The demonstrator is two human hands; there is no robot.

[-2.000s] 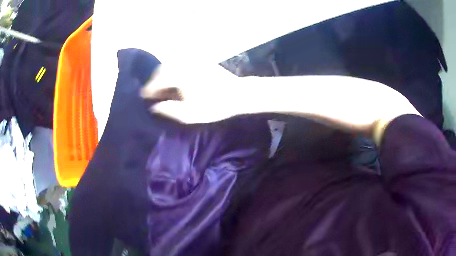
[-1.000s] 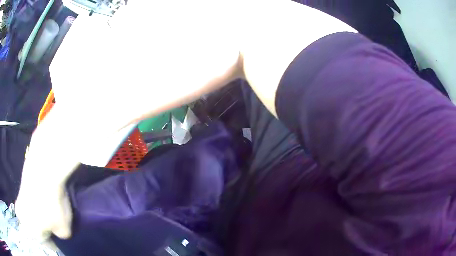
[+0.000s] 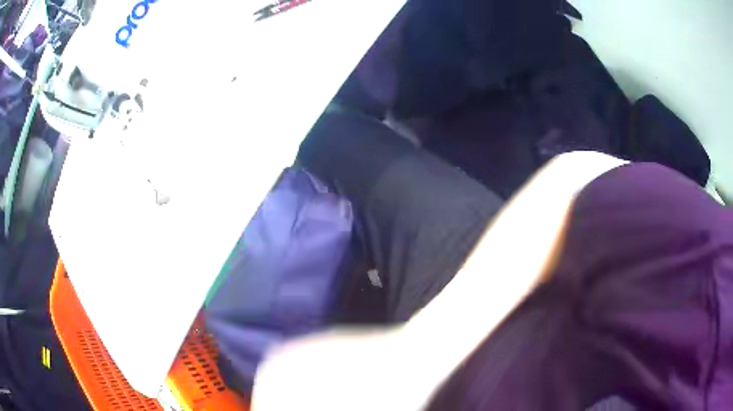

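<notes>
A dark navy garment (image 3: 301, 241), looking purple in the light, hangs in folds between the white table edge and my lap. My right hand (image 3: 309, 373) is at the bottom centre, overexposed, blurred and cut off by the lower edge. It is beside or over the lower part of the garment; its fingers do not show, so I cannot tell whether it grips the cloth. My left hand is out of the picture. The white sewing machine table (image 3: 193, 152) lies at the left centre, with the machine's needle area (image 3: 124, 108) at upper left.
An orange slotted basket (image 3: 104, 361) is below the table's corner at lower left. Black and red thread snips (image 3: 281, 10) lie at the top of the table. Dark cloth with a yellow double stripe (image 3: 46, 357) is at far left. More dark cloth (image 3: 498, 72) lies at upper right.
The view has shifted, and the table and machine show now. My right arm has drawn back from the far left towards the bottom centre. The purple cloth hangs nearer the table edge.
</notes>
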